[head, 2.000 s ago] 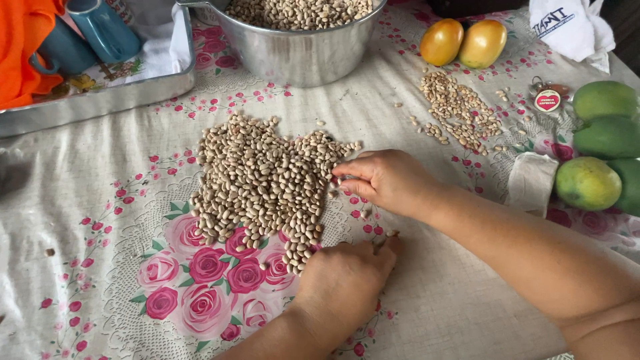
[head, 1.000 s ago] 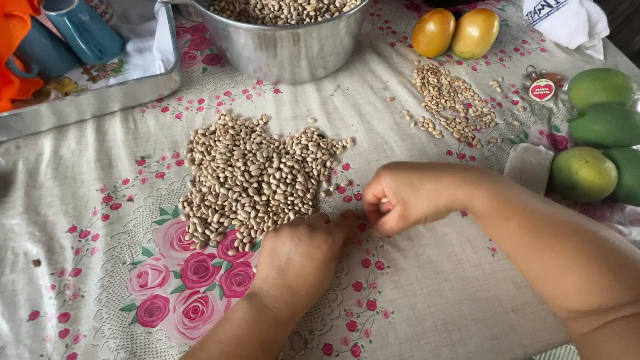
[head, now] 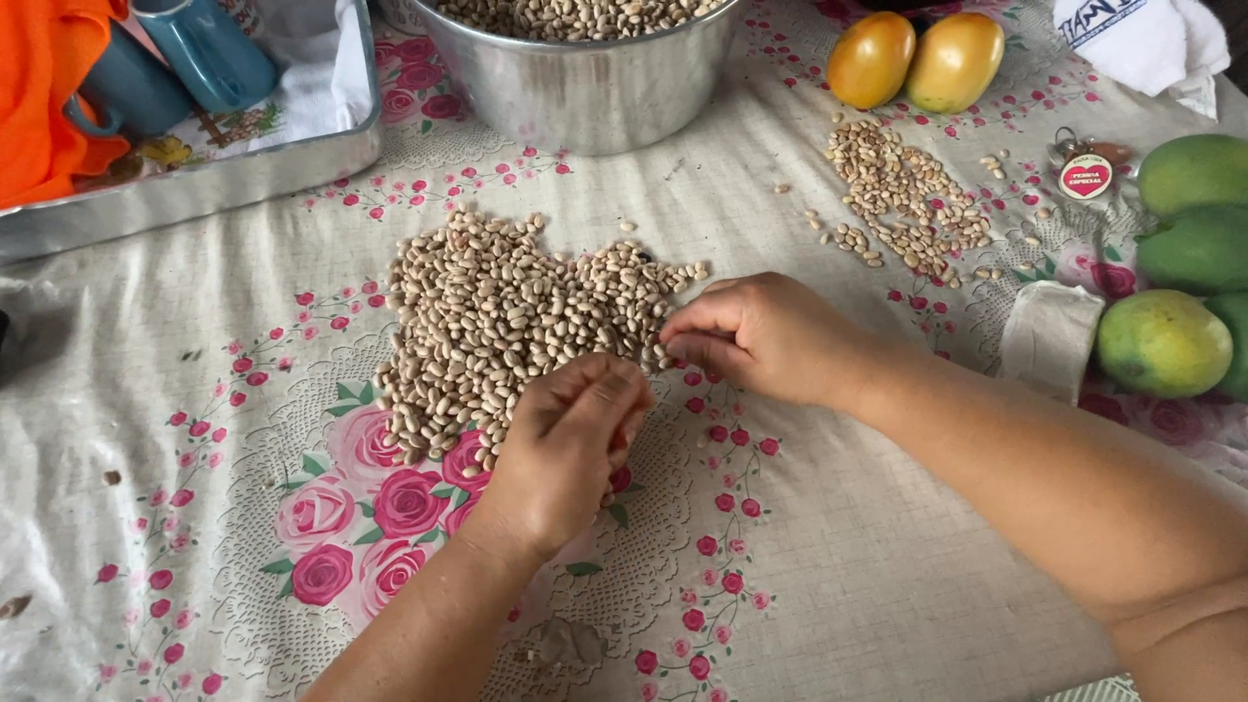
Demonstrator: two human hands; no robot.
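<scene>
A heap of pale dried beans (head: 497,302) lies on the rose-printed tablecloth (head: 877,546). My left hand (head: 575,439) is at the heap's lower right edge, its fingers curled together; whether beans are inside is hidden. At the right edge of the heap is my right hand (head: 760,336), thumb and forefinger close together beside the outermost beans; anything between the tips is too small to make out. Behind the heap stands a metal pot (head: 595,93) filled with similar beans. A smaller, browner group of beans (head: 907,195) is spread out to the right.
At the back left, a metal tray (head: 195,185) holds blue mugs (head: 210,54) and an orange cloth (head: 49,97). Two orange-yellow fruits (head: 871,60), a keychain (head: 1085,175), green mangoes (head: 1165,341), a white wrapped block (head: 1051,336) and a white cloth (head: 1136,44) lie on the right.
My two hands were close together below the heap's right side a second ago. Now the right hand is up at the heap's right edge, apart from the left. A clear scrap shows near the bottom.
</scene>
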